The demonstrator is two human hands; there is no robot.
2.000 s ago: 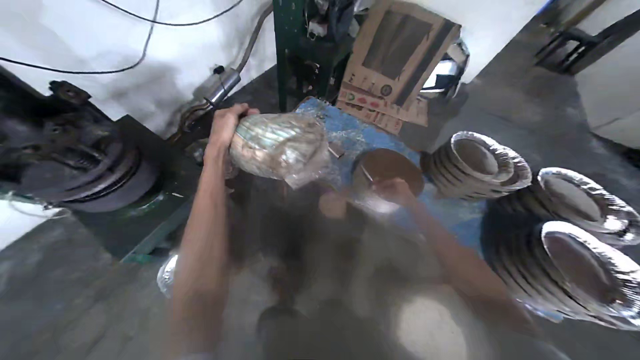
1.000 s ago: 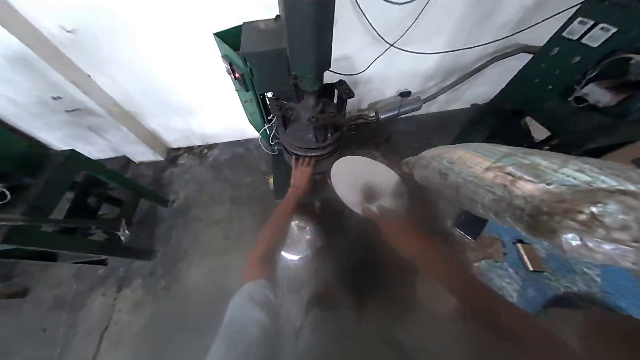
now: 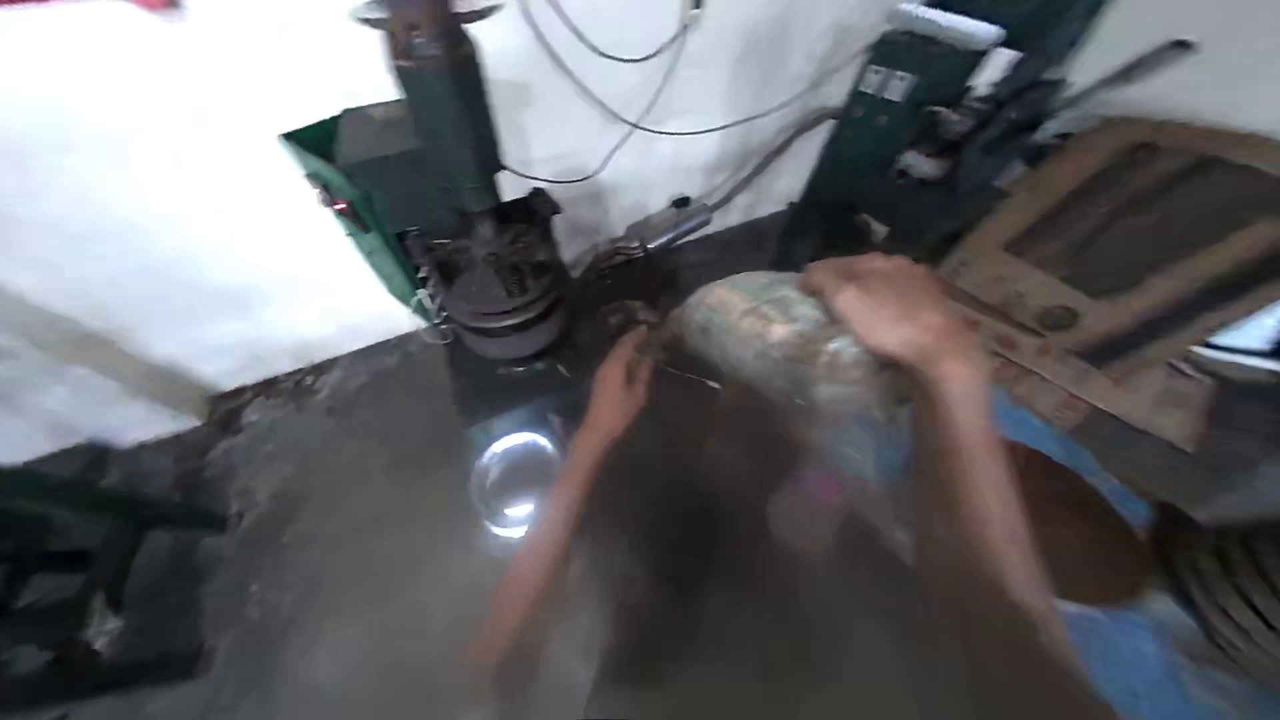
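A plastic-wrapped bundle (image 3: pixel 770 325) lies in front of me, blurred, with greenish and tan sheets showing through the wrap. My right hand (image 3: pixel 890 305) grips it from above, near its right end. Just off its left end is my left hand (image 3: pixel 620 385), fingers pointing up and blurred; whether it touches anything is unclear. Left of that hand stands a green press with a round metal die (image 3: pixel 505 305). A shiny round metal or foil dish (image 3: pixel 517 485) sits below the die, beside my left forearm.
At right, a brown round disc (image 3: pixel 1070 525) lies on a blue sheet (image 3: pixel 1140 650), beside stacked round pieces (image 3: pixel 1230 580). Flattened cardboard (image 3: pixel 1090 370) is behind. A metal pipe fitting (image 3: pixel 675 228) runs along the wall, and a green metal stand (image 3: pixel 110 540) is at far left.
My left hand has left the press die. My right hand, near a pale round disc one second ago, now holds the bundle; that disc is no longer seen. The view has swung right.
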